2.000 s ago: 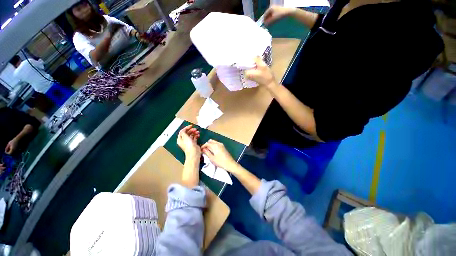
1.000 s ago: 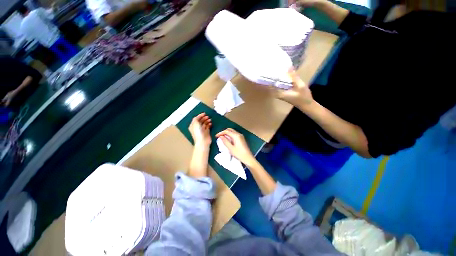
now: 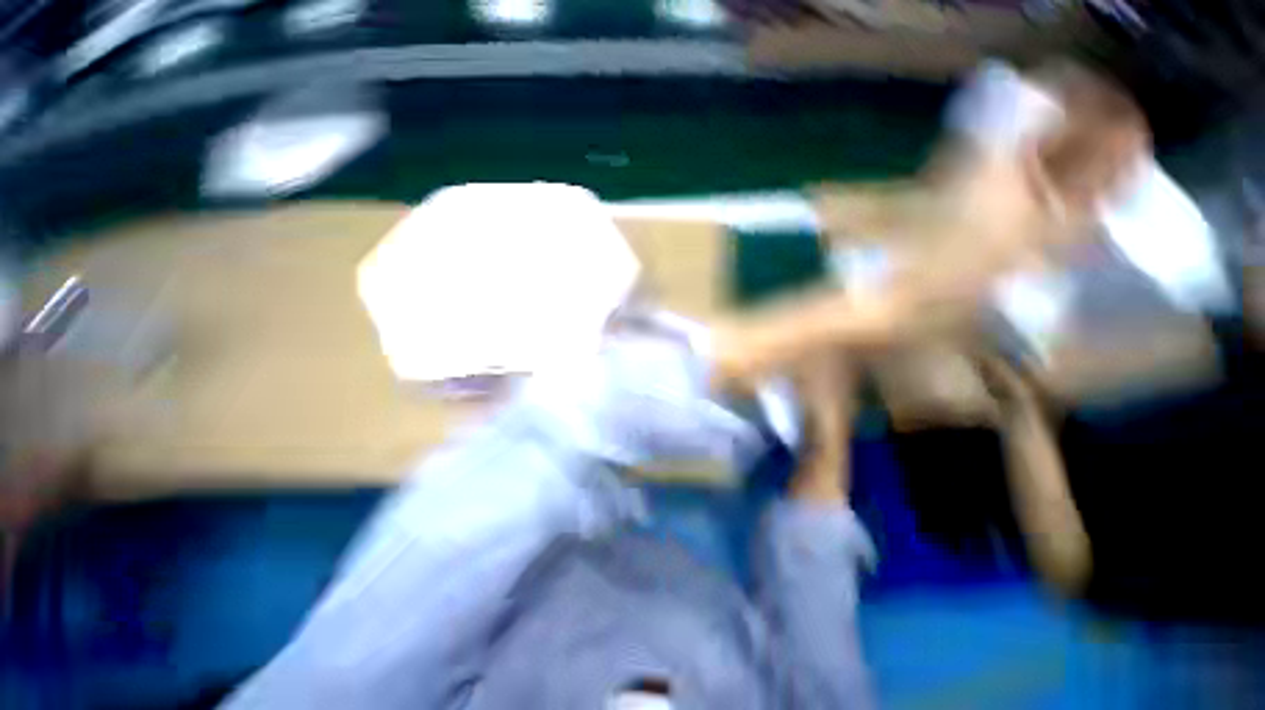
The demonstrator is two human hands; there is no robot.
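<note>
The view is strongly blurred. A white hexagonal housing [image 3: 500, 278], on top of a stack, stands on brown cardboard left of centre. My left forearm stretches far to the right, and my left hand [image 3: 1006, 208] is a smear near a white blurred shape [image 3: 999, 104]; whether it holds that shape cannot be told. My right hand [image 3: 825, 368] is under and beside my left forearm, partly hidden. A small white piece [image 3: 780, 412], perhaps the cloth, shows beside it; its grip is unclear.
Another white housing [image 3: 291, 150] lies on the dark green conveyor [image 3: 597, 146] at the back left. A neighbour in black [image 3: 1165, 513] is at the right, with a forearm [image 3: 1040, 486] and white items near. A blurred skin-coloured patch shows at the left edge.
The view has swung left and levelled, so the stack appears nearer the centre. My left arm now reaches right across my right hand. The cloth is no longer clearly visible.
</note>
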